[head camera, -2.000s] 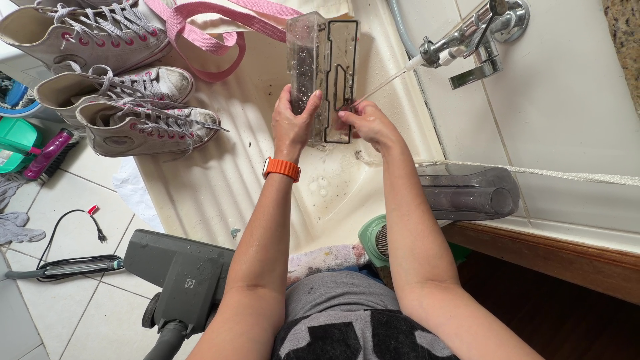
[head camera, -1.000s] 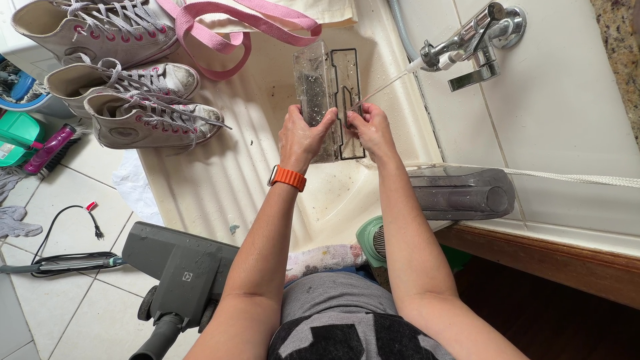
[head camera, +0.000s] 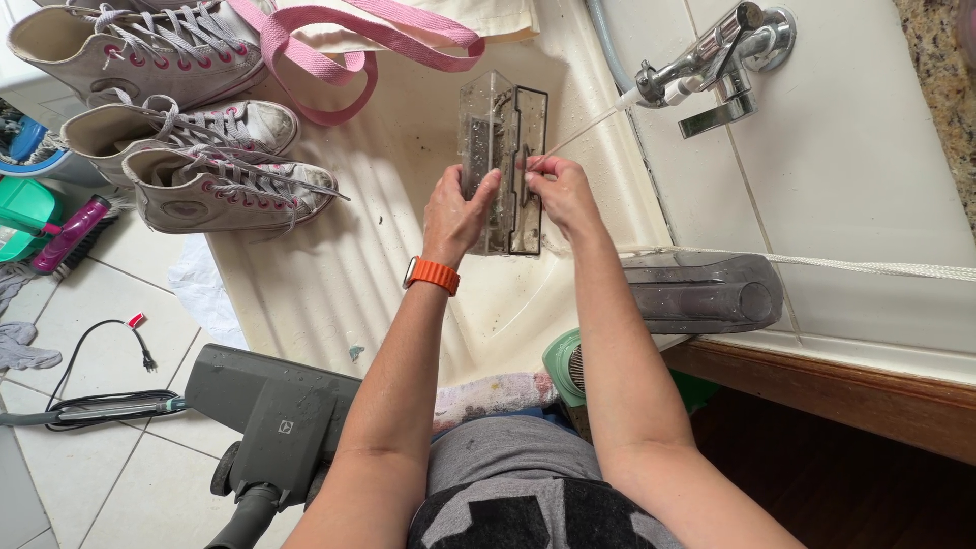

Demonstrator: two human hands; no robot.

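Observation:
A clear plastic container point(head camera: 499, 221) with a dark-edged frame, wet and specked with dirt, is held over the cream laundry sink point(head camera: 396, 320). My left hand point(head camera: 457, 210) grips its left side, thumb on the near wall. The fingers of my right hand point(head camera: 560, 191) are pinched at the frame's inner edge; whether they grip the frame or something small is hidden. A thin stream of water from the chrome faucet point(head camera: 701, 72) runs down to those fingertips. A smoky grey plastic tank point(head camera: 701, 293) lies beside my right forearm.
White high-top sneakers point(head camera: 229, 191) and a pink strap point(head camera: 412, 34) lie on the sink's left and far side. At lower left is a grey vacuum floor head point(head camera: 267, 412). A green brush point(head camera: 566, 366) is by the near rim; a white cord point(head camera: 839, 264) crosses at right.
The container is tilted more upright than one second ago, with both hands still on it. Water keeps running from the faucet.

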